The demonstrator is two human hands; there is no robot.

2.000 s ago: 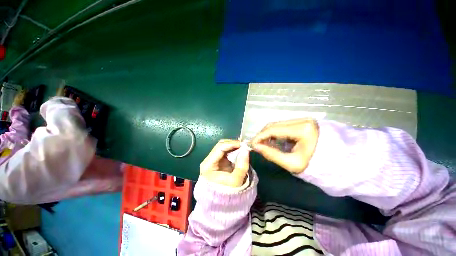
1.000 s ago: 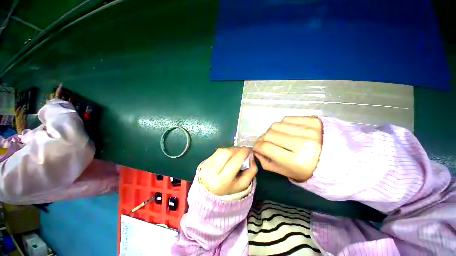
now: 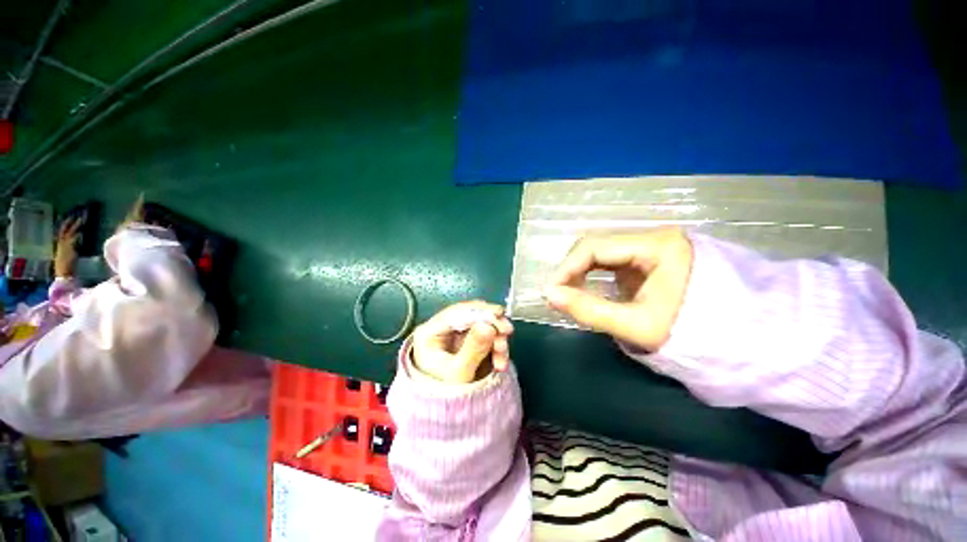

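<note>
My left hand (image 3: 461,344) is curled at the bench's front edge, thumb near the fingers. A tiny pale spot shows at its fingertips; whether it is a held white piece is unclear. My right hand (image 3: 628,286) is over the grey-beige sheet (image 3: 785,201), thumb and index tips close together in a pinch; anything between them is too small to tell. The hands are apart. A thin pale grey ring (image 3: 384,311) lies flat on the green bench, left of my left hand.
A blue mat (image 3: 689,95) lies beyond the sheet. A red compartment tray (image 3: 302,408) by my lap holds several black units, a pen (image 3: 318,440) and white paper (image 3: 318,508). At left, another person's sleeve (image 3: 154,307) reaches over black trays (image 3: 217,259).
My hands were together on a small white piece and are now apart. The left has moved slightly left, and the right has opened from a closed curl into a loose pinch.
</note>
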